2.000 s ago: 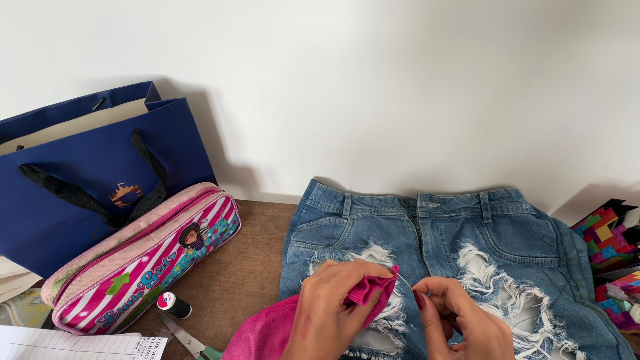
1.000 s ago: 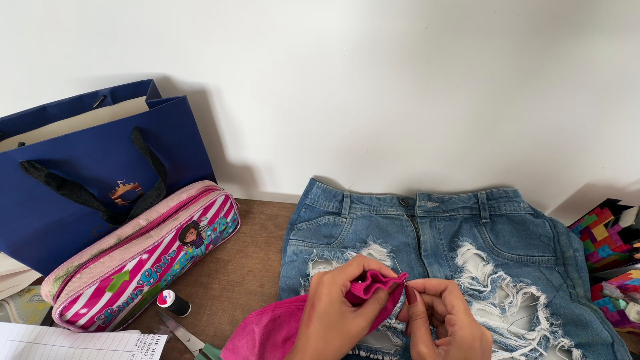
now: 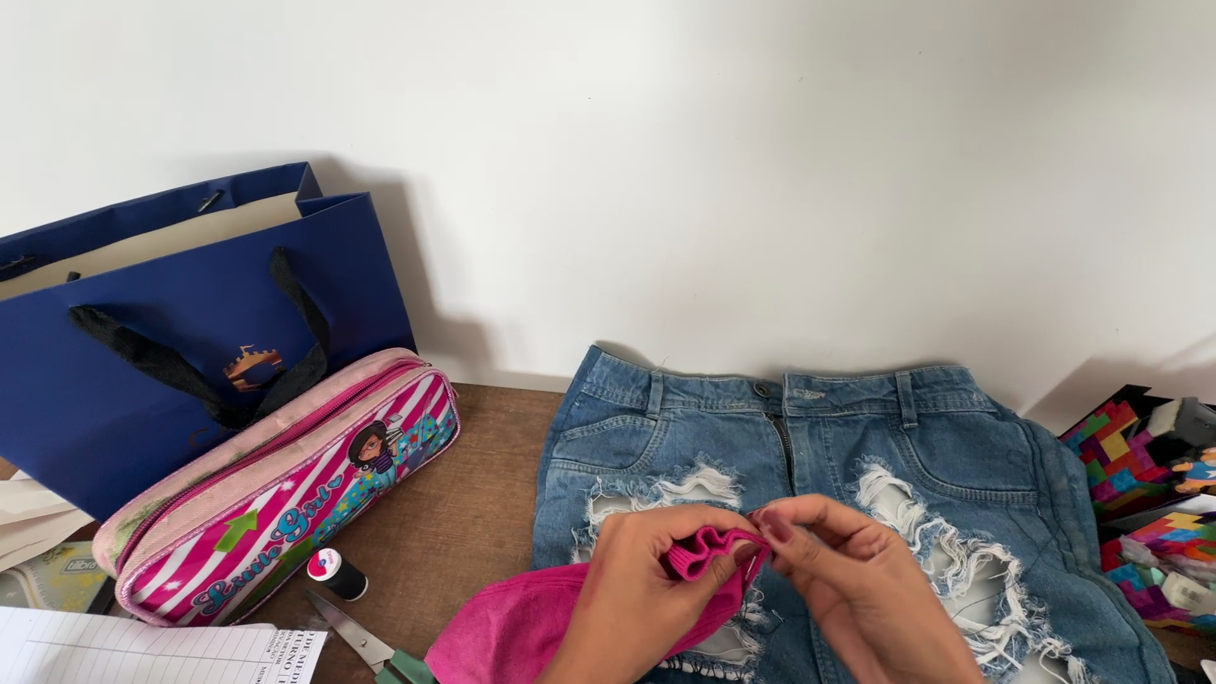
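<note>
My left hand [image 3: 655,579] grips a gathered, ribbed edge of a magenta cloth piece [image 3: 518,617], whose smoother part hangs down to the left. The thumb and forefinger of my right hand [image 3: 845,570] pinch the edge of the same cloth, close to the left fingertips. Whether a needle sits between those fingers cannot be seen. Under both hands lie ripped blue denim shorts [image 3: 845,437] with frayed white threads, the waistband toward the wall. A spool of black thread [image 3: 337,574] stands on the wooden table, and scissors with green handles [image 3: 361,636] lie beside it, partly cut off by the frame.
At the left, a pink striped pencil case [image 3: 285,503] rests against a blue paper bag [image 3: 190,351] with black handles. A printed, lined paper [image 3: 142,646] lies at the lower left. Multicoloured block-patterned boxes [image 3: 1130,456] holding small items stand at the right, and a white wall rises behind.
Two seconds ago my right hand was a little apart from the cloth; now its fingers meet the cloth's edge beside my left hand. The left hand keeps its hold.
</note>
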